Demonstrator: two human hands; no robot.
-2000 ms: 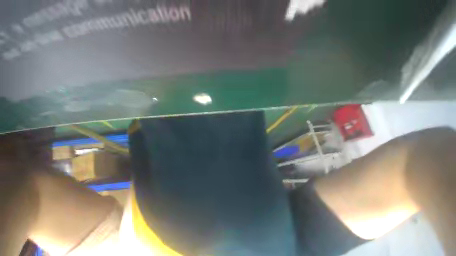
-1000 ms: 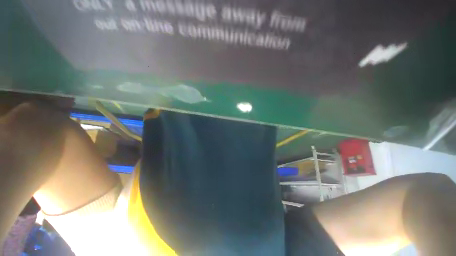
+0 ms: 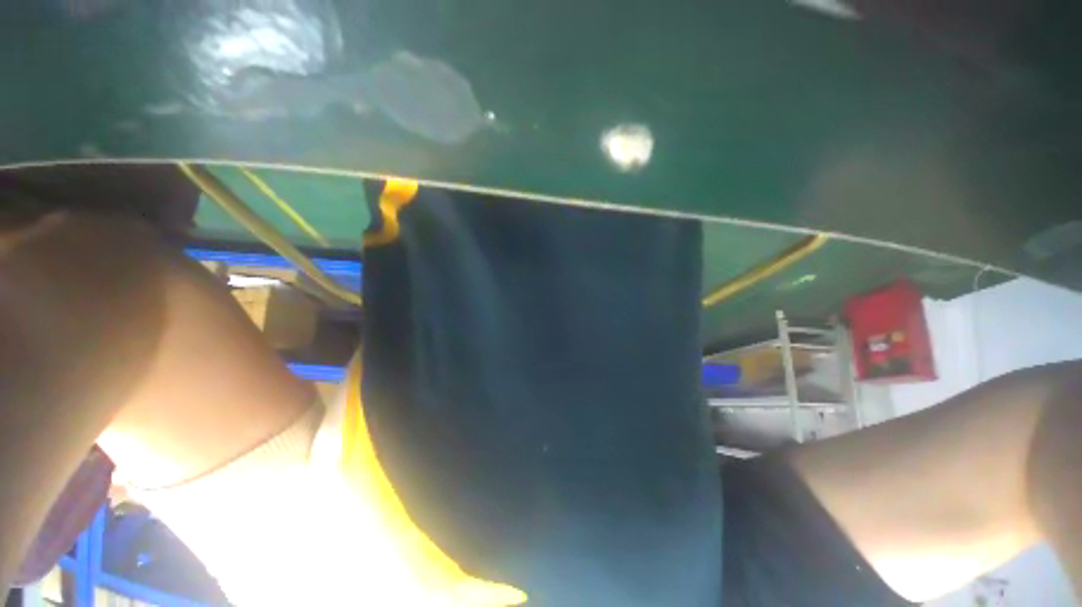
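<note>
The glossy dark green table (image 3: 736,131) fills the top of the picture, with its pale edge running across. At the top right, a blurred dark shape (image 3: 973,30) and a small white mark (image 3: 827,6) are cut off by the picture's edge. No print is readable. A bare arm (image 3: 202,356) shows at the left and another bare arm (image 3: 949,474) at the right, both bent. Neither my left hand nor my right hand is in the picture, so what they hold is hidden.
A dark apron or garment (image 3: 546,391) with yellow trim hangs below the table edge. Behind are blue shelving (image 3: 320,372) with a cardboard box (image 3: 279,314), a pale metal rack (image 3: 789,368), a red box (image 3: 890,334) and a white wall. Light glares on the tabletop.
The large dark card with white text has left the picture at the top. Only a dark part and a white mark show at top right. The table edge, garment and arms have shifted in view.
</note>
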